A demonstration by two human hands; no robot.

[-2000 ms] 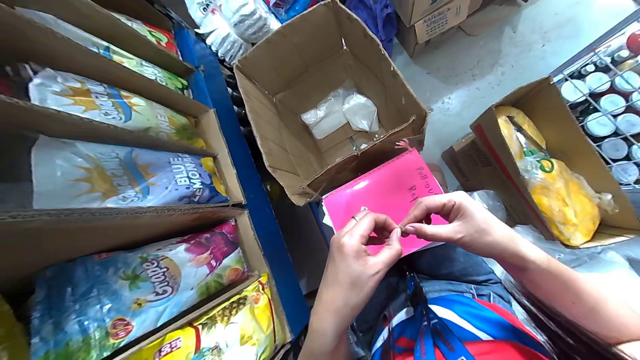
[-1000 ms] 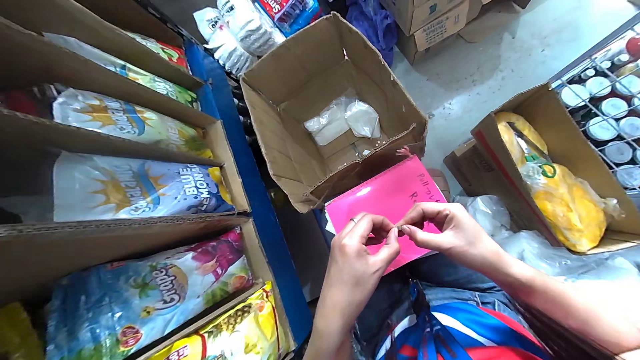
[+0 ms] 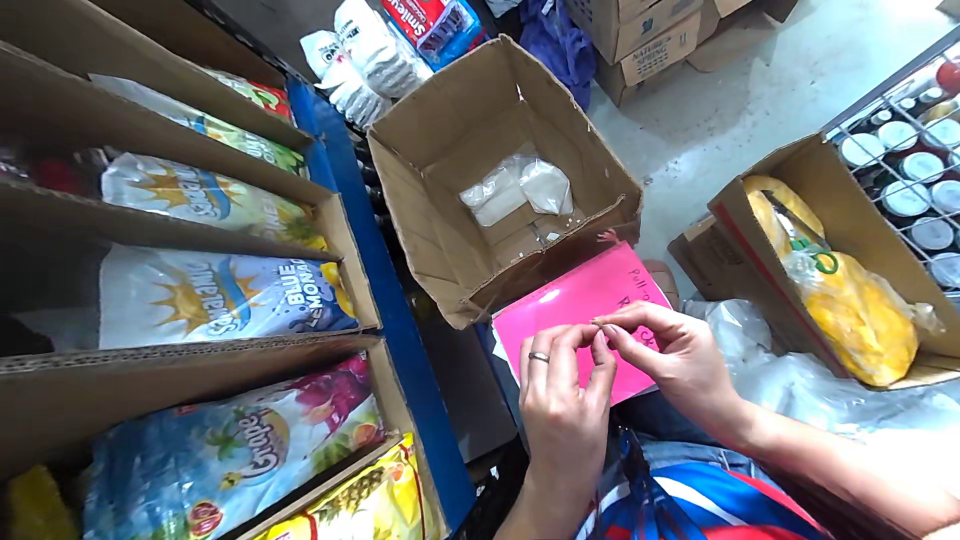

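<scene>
My left hand (image 3: 568,386), with a ring on one finger, and my right hand (image 3: 679,360) meet at the fingertips above a pink folder or notebook (image 3: 570,300) that bears handwriting. Between the fingertips of both hands is a very small item, too small to name. Just beyond the pink cover stands an open cardboard box (image 3: 442,172), with clear plastic bags of white contents (image 3: 517,189) at its bottom.
Cardboard compartments on a blue shelf (image 3: 397,360) hold drink-mix pouches (image 3: 232,292) at left. At right are a carton with a bagged yellow product (image 3: 862,315), a wire rack of capped jars (image 3: 922,166) and clear plastic bags (image 3: 795,382). Stacked cartons (image 3: 652,52) stand behind.
</scene>
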